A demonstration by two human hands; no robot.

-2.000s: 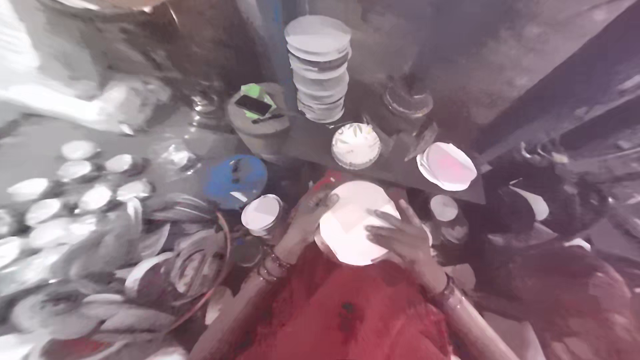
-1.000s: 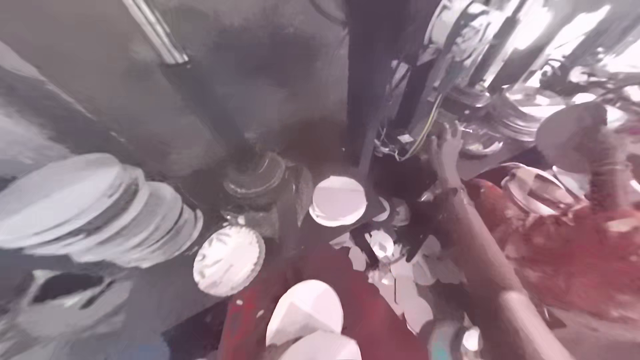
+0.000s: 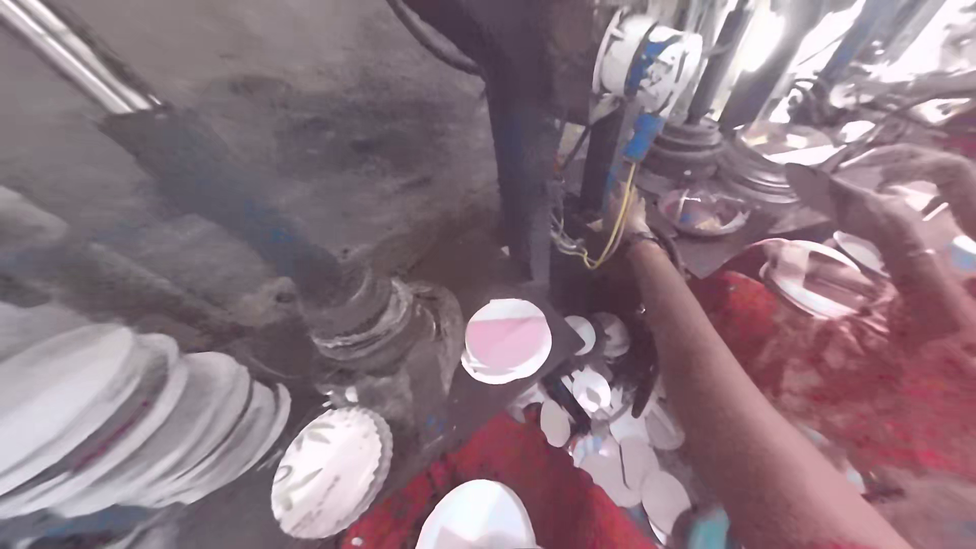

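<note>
My right hand (image 3: 629,210) reaches up beside a dark metal post, at the yellow wires (image 3: 627,217) below a blue part of the machine. Wires partly cover its fingers, so its grip cannot be made out. A dark band circles the wrist. My left hand is out of view. At the bottom edge, a round white plate (image 3: 476,518) lies over my red clothing. Ahead of it, on a dark surface, rests a white-rimmed stack with a pink top (image 3: 507,341). A stack of fluted white paper plates (image 3: 332,473) stands to its left.
Tilted stacks of large pale plates (image 3: 114,419) fill the lower left. A thick machine column (image 3: 522,137) rises mid-view. Loose discs (image 3: 625,457) lie below my forearm. At right, a co-worker's hands (image 3: 877,198) hold a dark piece near a metal press.
The view has swung far right. Two seconds ago both my hands held a round white plate. My right hand has since moved in by the yellow wires.
</note>
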